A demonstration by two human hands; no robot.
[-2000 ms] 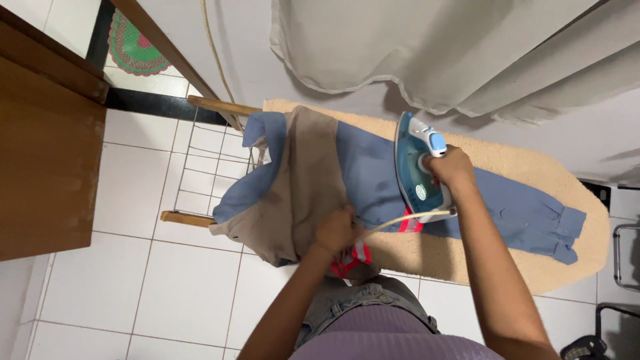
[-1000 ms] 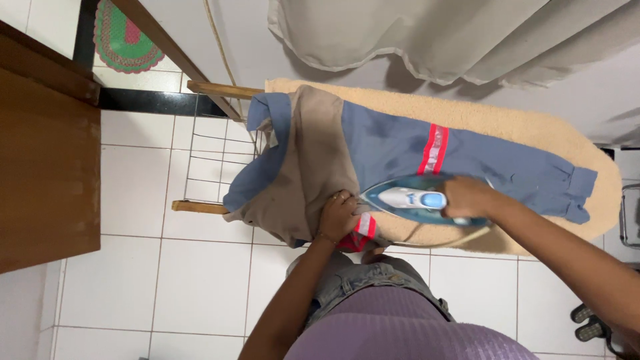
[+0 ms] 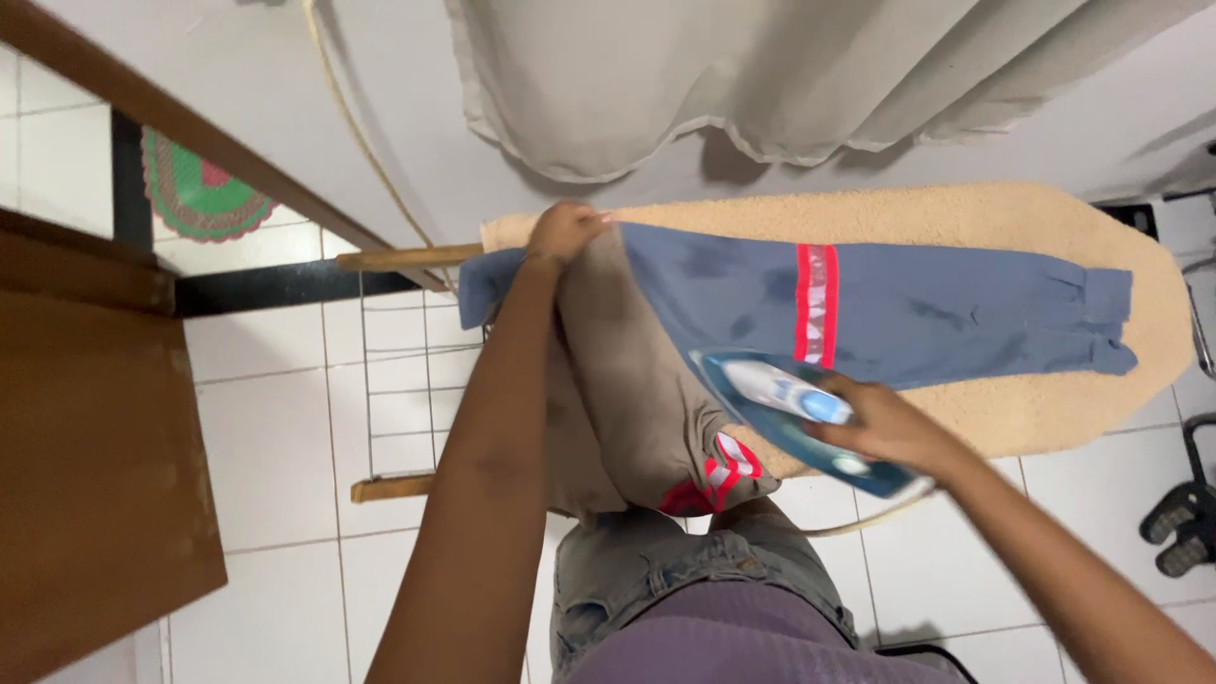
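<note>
A blue and brown work garment [image 3: 731, 285] lies over a padded ironing board [image 3: 988, 214], its blue sleeve stretched to the right with a red and silver reflective band [image 3: 815, 299] across it. My right hand [image 3: 864, 418] is closed round the handle of a blue and white clothes iron [image 3: 784, 404], whose tip is at the seam between the brown and blue cloth, near the board's front edge. At the far edge, my left hand [image 3: 568, 233] pinches the garment's brown part by the seam. Another reflective band [image 3: 731, 470] lies crumpled at the near edge.
The iron's pale cord [image 3: 869, 521] hangs off the near side. Wooden legs [image 3: 408, 258] and a wire rack [image 3: 399, 389] are at the board's left end. A curtain [image 3: 665, 85] hangs behind; a brown wooden door [image 3: 85, 437] stands left. Black metal frames are at right.
My left hand has gone from the garment's near side to its far edge. The iron, on the sleeve's far half two seconds ago, is now at the near side, its tip by the seam.
</note>
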